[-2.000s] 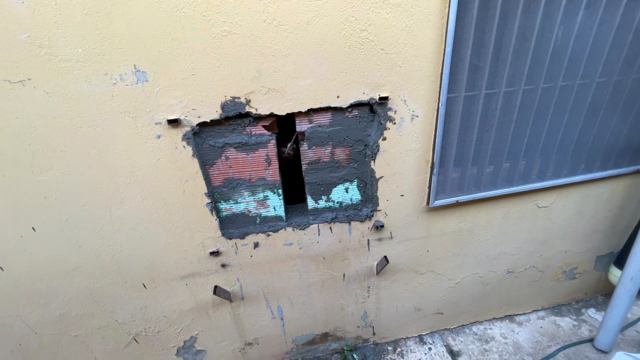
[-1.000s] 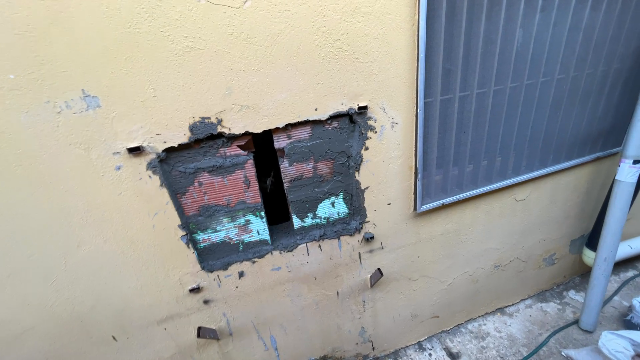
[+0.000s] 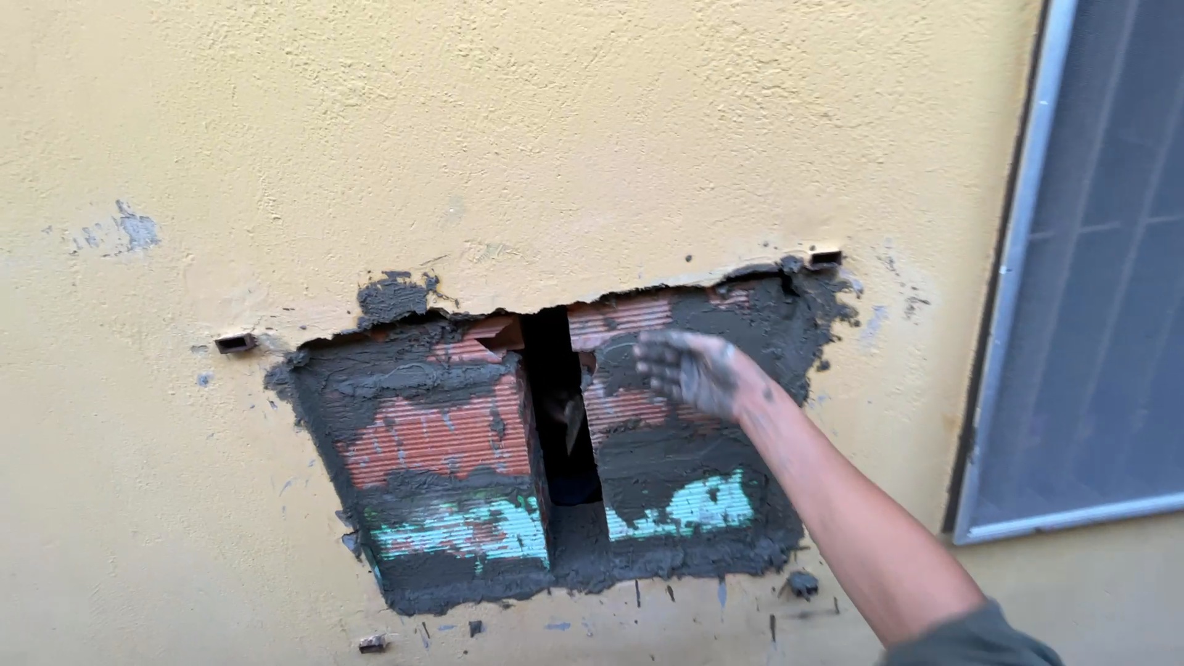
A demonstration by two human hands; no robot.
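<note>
My right hand (image 3: 694, 372), smeared with grey mortar, reaches in from the lower right, its fingers extended to the left and nothing in it. It is in front of the right part of a bricked-up opening; whether it touches the surface I cannot tell. Ribbed red hollow clay bricks (image 3: 462, 430), some with turquoise paint (image 3: 712, 502), are partly covered by wet grey mortar (image 3: 675, 467). Between the two brick parts runs a dark vertical gap (image 3: 569, 425), with something indistinct inside. My left hand is out of view.
Around the opening is a yellow plastered wall (image 3: 592, 139). Short metal tube ends stick out at the upper left (image 3: 235, 343), upper right (image 3: 825, 260) and lower left (image 3: 373, 644). A metal-framed window screen (image 3: 1101, 305) stands at the right.
My right hand and forearm have come into view in front of the bricks. The view has moved nearer to the opening.
</note>
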